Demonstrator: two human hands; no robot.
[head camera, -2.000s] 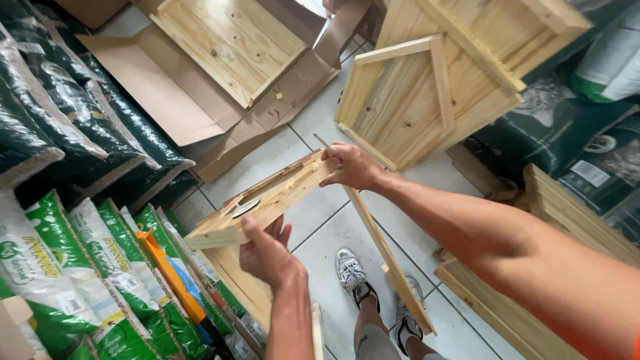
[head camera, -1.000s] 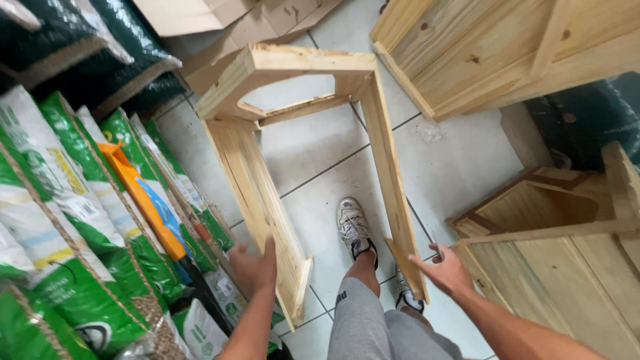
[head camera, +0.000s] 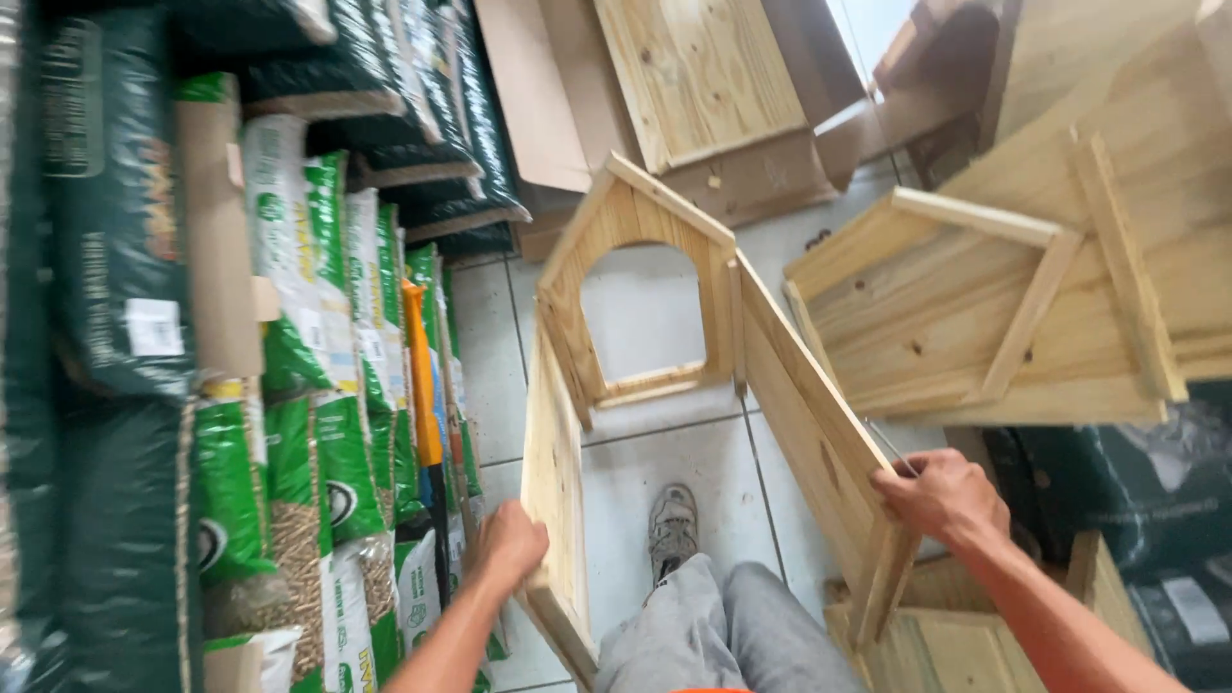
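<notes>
A pine frame stands before my legs: a gabled front panel with an arched opening, joined to two side panels. My left hand grips the near end of the left side panel. With my right hand I hold the top edge of the right side panel near its close end. A thin metal tool, its kind unclear, pokes out from the fingers of that hand.
Stacked pellet bags and dark green sacks line the left. An open cardboard box holding a wooden panel lies ahead. On the right are a gabled wood panel and another wooden piece. The floor is tiled.
The frame's gabled front has been raised from its tilted pose. My left hand, earlier beside the left panel, now grips it, and my right hand has closed on the right panel's top edge.
</notes>
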